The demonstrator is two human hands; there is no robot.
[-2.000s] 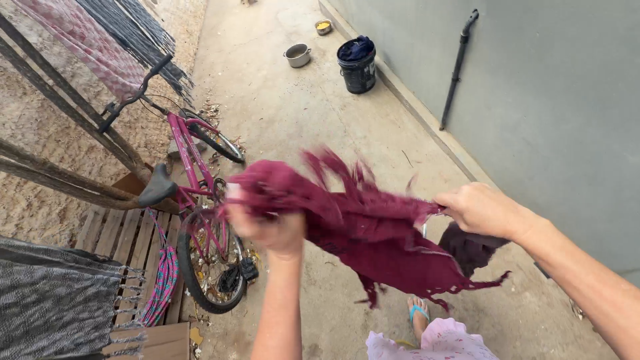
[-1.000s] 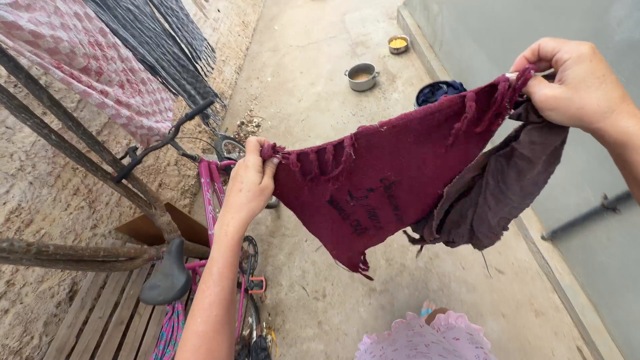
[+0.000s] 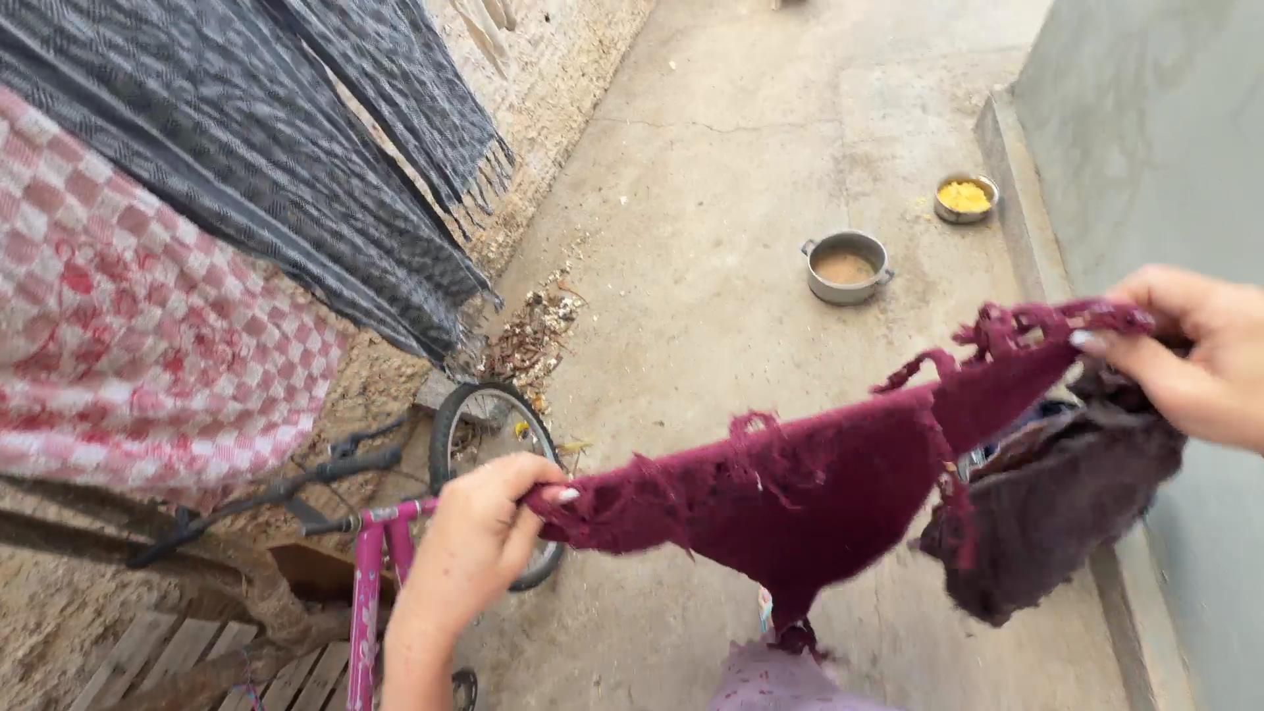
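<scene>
A frayed maroon cloth (image 3: 820, 484) is stretched between my two hands, its torn strips hanging along the top edge and a point drooping in the middle. My left hand (image 3: 484, 538) pinches its left corner. At the right end, my right hand (image 3: 1190, 351) grips the other corner, and a dark brown cloth (image 3: 1066, 504) hangs from that same hand. Behind the cloths, a bit of dark blue fabric shows, mostly hidden.
Grey fringed cloths (image 3: 296, 168) and a pink checked cloth (image 3: 148, 306) hang at left above a pink bicycle (image 3: 367, 602) and wooden slats (image 3: 168, 662). A two-handled pot (image 3: 847, 267) and a bowl of yellow food (image 3: 965, 198) stand on concrete near a grey wall (image 3: 1155, 128).
The maroon cloth, bunched and swinging two seconds ago, was spread with dark markings showing one second ago. Its top edge now hangs folded over. The view has shifted toward the hanging cloths.
</scene>
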